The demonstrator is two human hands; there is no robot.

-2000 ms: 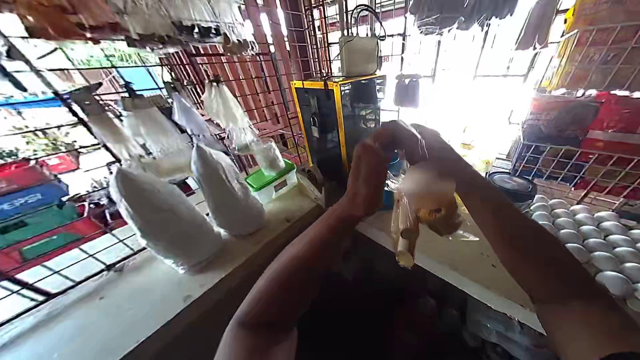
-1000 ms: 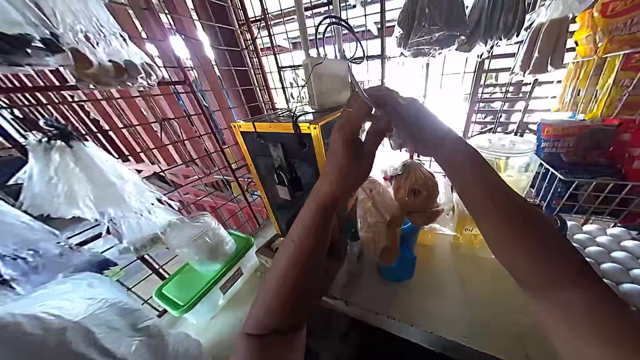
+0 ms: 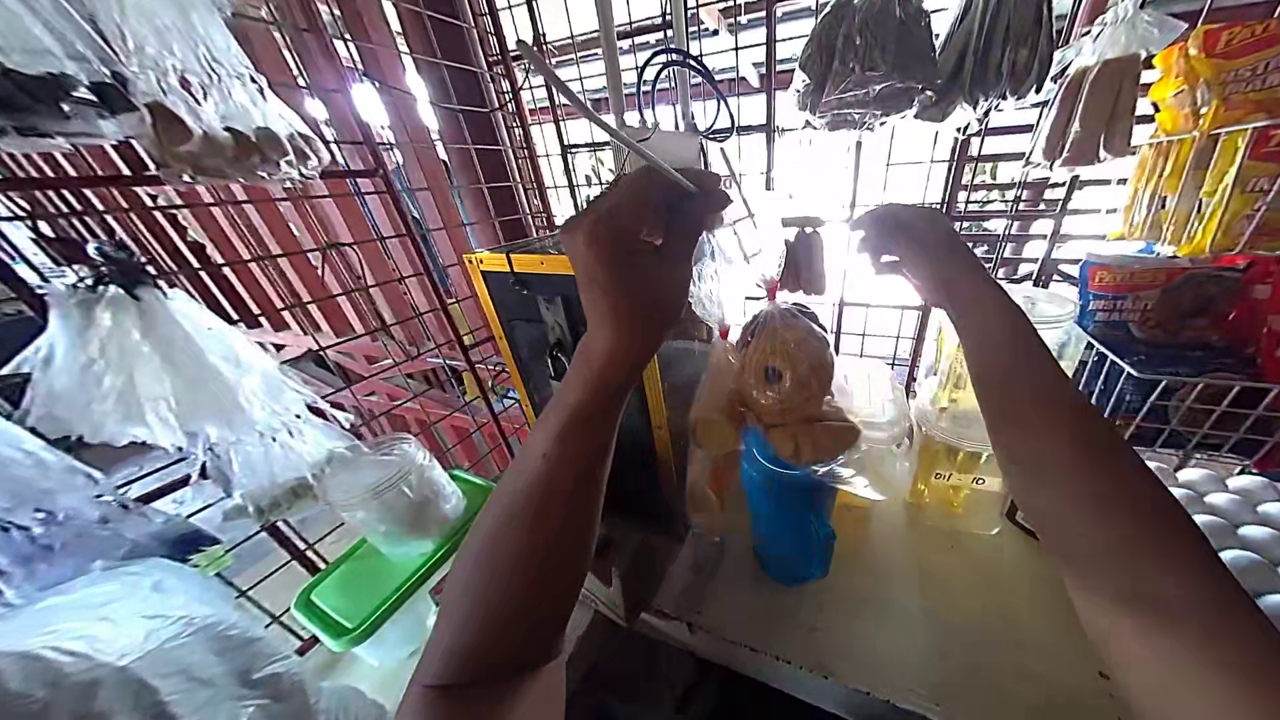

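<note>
My left hand (image 3: pixel 640 260) is raised in front of the yellow-edged black box (image 3: pixel 540 330), its fingers closed around a thin pale stick (image 3: pixel 600 115) that slants up to the left. Right of it, my right hand (image 3: pixel 905 245) is raised with its fingers partly curled and nothing seen in them, against the bright grille. Between and below the hands, a tied clear plastic bag of brown round items (image 3: pixel 785 370) hangs or rests above a blue plastic cup (image 3: pixel 790 510); which of the two cannot be told. Another clear bag (image 3: pixel 712 430) is beside it.
A green-lidded container (image 3: pixel 370 590) and a clear jar (image 3: pixel 390 490) are at left, near hanging plastic bags (image 3: pixel 150 370). Right of the cup stands a container of yellow liquid (image 3: pixel 955 480). A wire basket with packets (image 3: pixel 1180 400) and eggs (image 3: pixel 1230 520) lie at far right.
My hands, close together one second ago, are now apart, the right one free of the bags. The tied bag now shows clearly above the blue cup. The view has swung and moved closer.
</note>
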